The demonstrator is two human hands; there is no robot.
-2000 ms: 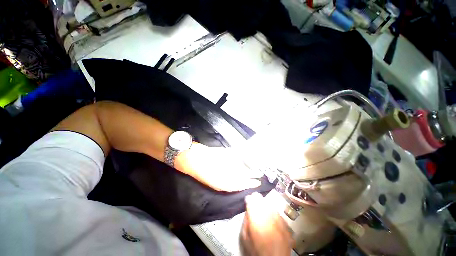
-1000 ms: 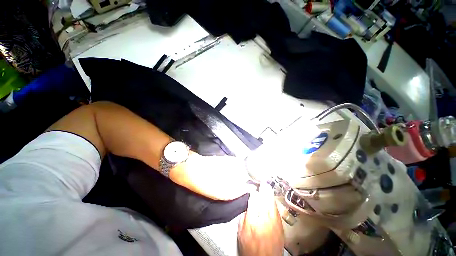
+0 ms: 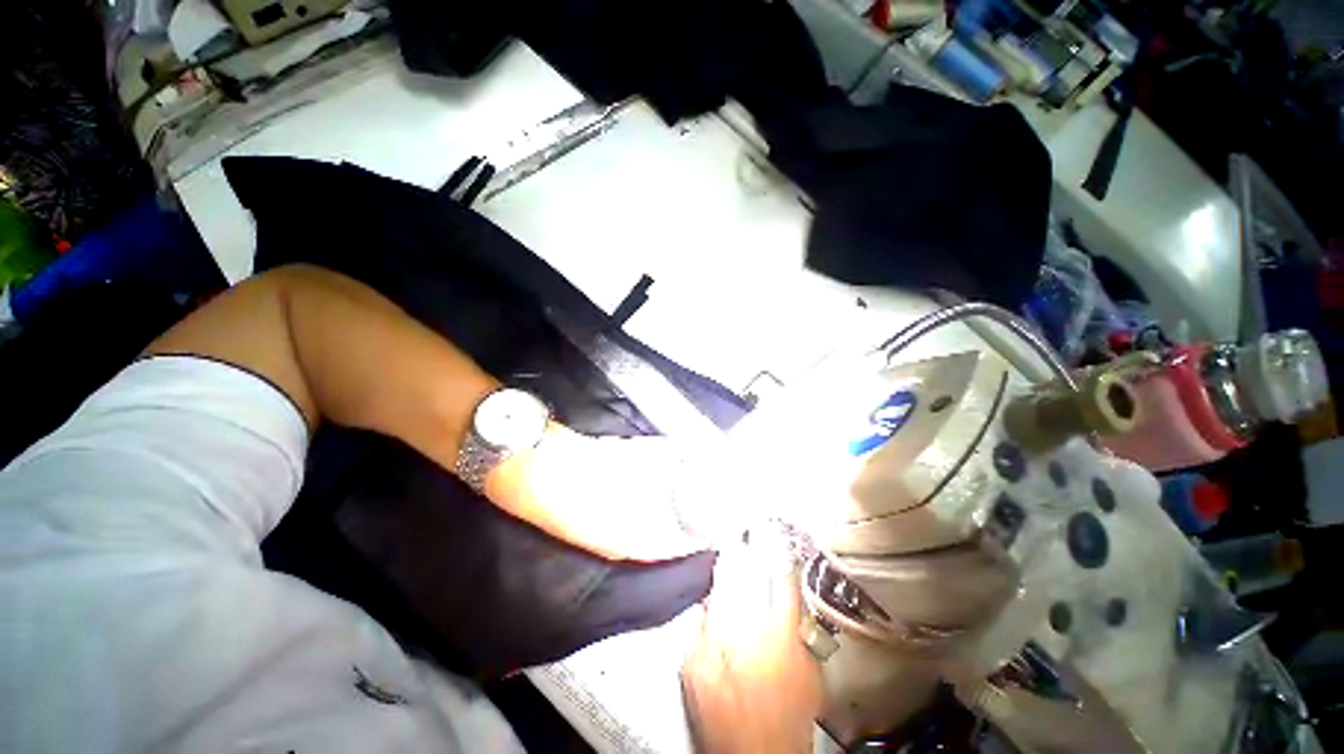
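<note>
A large black garment (image 3: 487, 567) lies over the white table's near edge and under my left forearm. Short narrow black strips (image 3: 632, 301) stick out from its far edge. My left hand (image 3: 641, 494) lies on the cloth at the needle area, its fingers lost in lamp glare. My right hand (image 3: 759, 648) is beside it, in front of the machine, its fingertips also washed out at the garment's edge. The cream sewing machine head (image 3: 929, 442) stands right of both hands. The glare hides the needle and presser foot.
A heap of black cloth (image 3: 929, 192) lies on the far side of the white table (image 3: 693, 206). A pink-red thread cone (image 3: 1179, 405) stands beyond the machine. A bent metal lamp arm (image 3: 988, 312) curves behind the machine head. Blue cloth or plastic shows at far left.
My right hand has moved in closer to my left at the needle area since the oldest frame. The whole view has shifted, so the machine appears further left. The garment looks nearly the same.
</note>
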